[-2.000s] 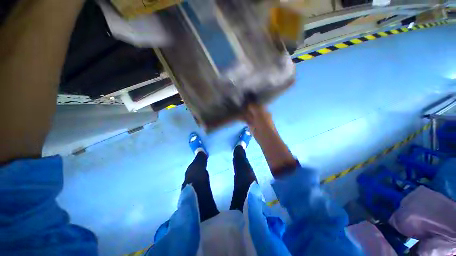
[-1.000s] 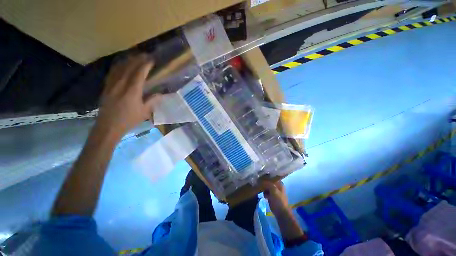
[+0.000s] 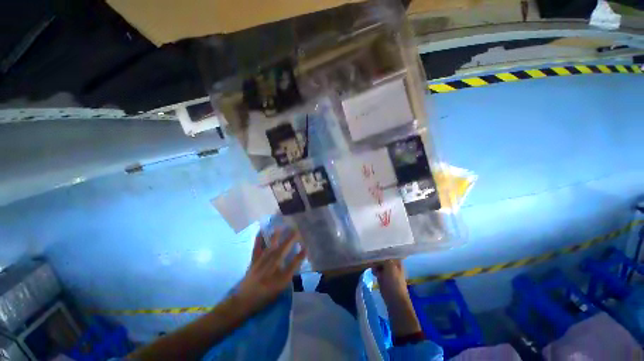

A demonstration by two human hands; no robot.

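Observation:
A brown carton shows mostly hidden under a large clear plastic tray. The tray holds several dark square parts and white paper slips, one with red handwriting. A yellow part in a clear bag sticks out at the right edge. My left hand is at the tray's lower left corner, fingers spread; whether it grips the tray is unclear. My right hand holds the near edge of the carton from below, its fingertips partly hidden.
A large brown cardboard piece and dark shelf surfaces lie at the top. Yellow-black tape runs along the blue floor. Blue stools and pink-clothed people's parts are at the lower right. A metallic box is lower left.
The clear tray with dark parts and slips now covers the blue-striped label. My left hand has moved from the carton's upper left to its near left corner. My right hand stays at the near edge.

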